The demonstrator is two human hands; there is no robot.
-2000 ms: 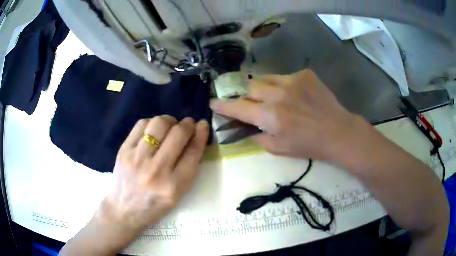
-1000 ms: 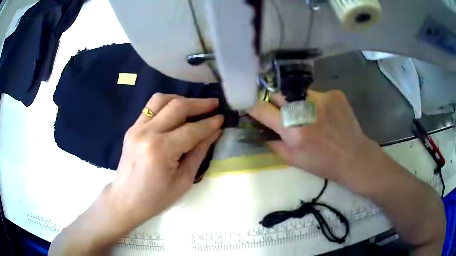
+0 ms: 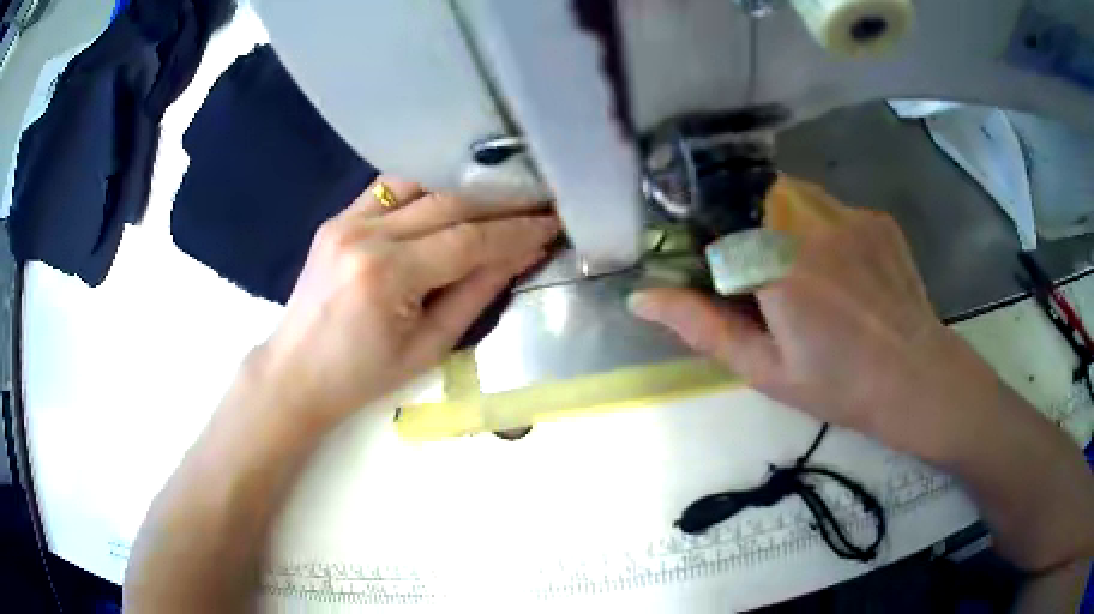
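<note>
The dark cut panel [image 3: 258,180] lies left of the needle area, partly under the machine head. My left hand [image 3: 408,270], with a ring, holds its near edge, fingertips beside the needle area. My right hand [image 3: 828,300] is at the right of the needle area, behind the pale ribbed knob [image 3: 753,262], its thumb near the plate. A dark bit shows in its palm, where the snips were seen earlier; their blades are hidden. The sewing machine head [image 3: 588,132] covers the needle and presser foot.
Smaller dark pieces [image 3: 90,162] lie far left. Yellow tape [image 3: 564,402] runs along the bed's front edge. A knotted black cord [image 3: 786,486] lies near the measuring scale [image 3: 624,570]. A red-handled tool [image 3: 1061,314] and white cloth [image 3: 990,162] are at right.
The panel has moved away from me and to the right under the head, and its sticker is out of sight. My left hand has moved forward with it. The snips' blades no longer show.
</note>
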